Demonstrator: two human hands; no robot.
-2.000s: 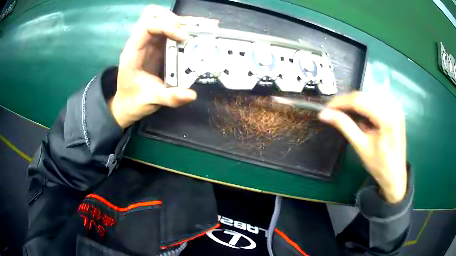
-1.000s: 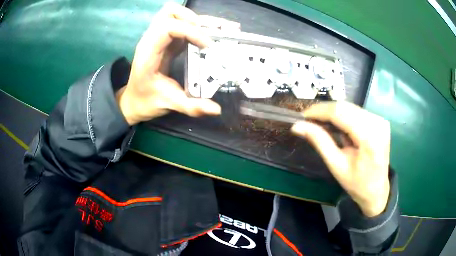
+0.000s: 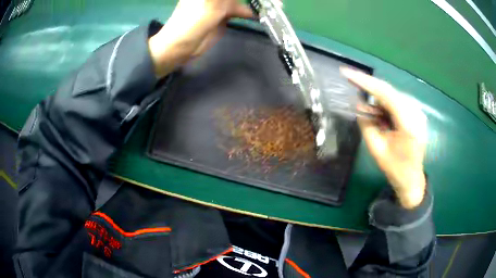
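Note:
The silver plate assembly [image 3: 296,65] is tilted nearly edge-on and slants from upper centre down to the right above the black tray [image 3: 245,185]. My left hand [image 3: 190,35] holds its upper end at the top of the picture; the fingertips are partly hidden. My right hand [image 3: 397,138] is right of the plate, over the tray's right edge, with the tweezers [image 3: 352,109] between its fingers. The tweezers are blurred and point left toward the plate; whether they touch it cannot be told. A loose heap of copper-coloured slivers [image 3: 269,133] lies in the tray.
The tray lies on the glossy green bench [image 3: 457,163]. Another silver part [image 3: 488,101] lies at the far right, and a similar one [image 3: 20,7] is cut off at the upper left. The bench's near edge runs close to the wearer's jacket.
The plate has turned from lying across, face up, to a steep edge-on slant. My left hand has moved up. My right hand stays on the right, and more of the heap shows.

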